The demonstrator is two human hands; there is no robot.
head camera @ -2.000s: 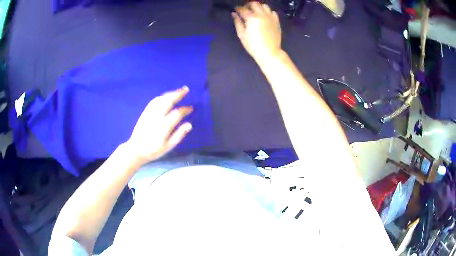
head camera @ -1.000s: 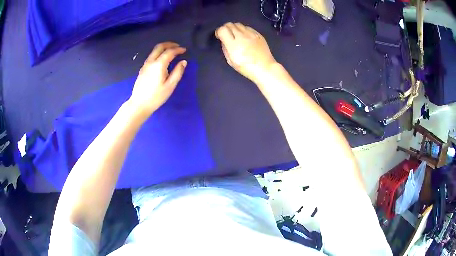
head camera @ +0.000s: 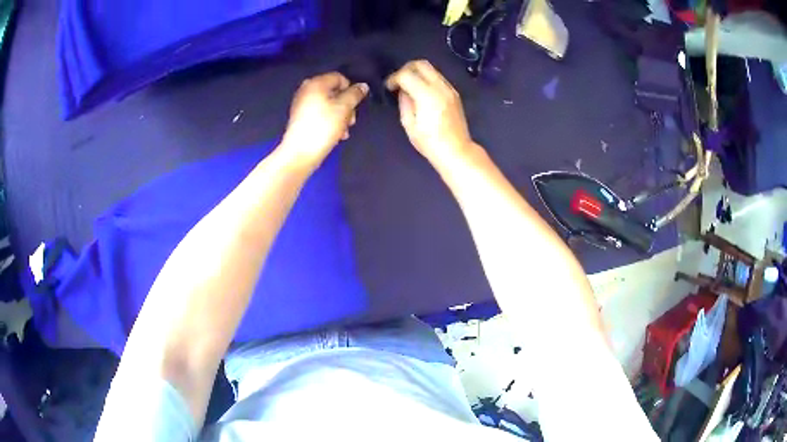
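Observation:
A bright blue cloth panel [head camera: 302, 259] lies flat on the dark padded table, its left end bunched under a small white label [head camera: 37, 262]. My left hand [head camera: 325, 114] and my right hand [head camera: 424, 105] are close together above the table, just beyond the panel's far edge. Their fingertips are pinched around a dark strip [head camera: 376, 76] that barely shows against the dark table cloth. How much of the strip each hand holds is hard to see.
A stack of blue panels [head camera: 173, 43] lies at the far left. An iron [head camera: 588, 205] with a red patch lies at the right, its cord running right. Black scissors [head camera: 473, 39] and a beige piece [head camera: 542, 30] lie at the far side. A red crate [head camera: 677, 341] stands below right.
My right hand has come back from the far side of the table. My left hand has moved from over the blue panel to beside it, and its fingers have closed. The view has shifted.

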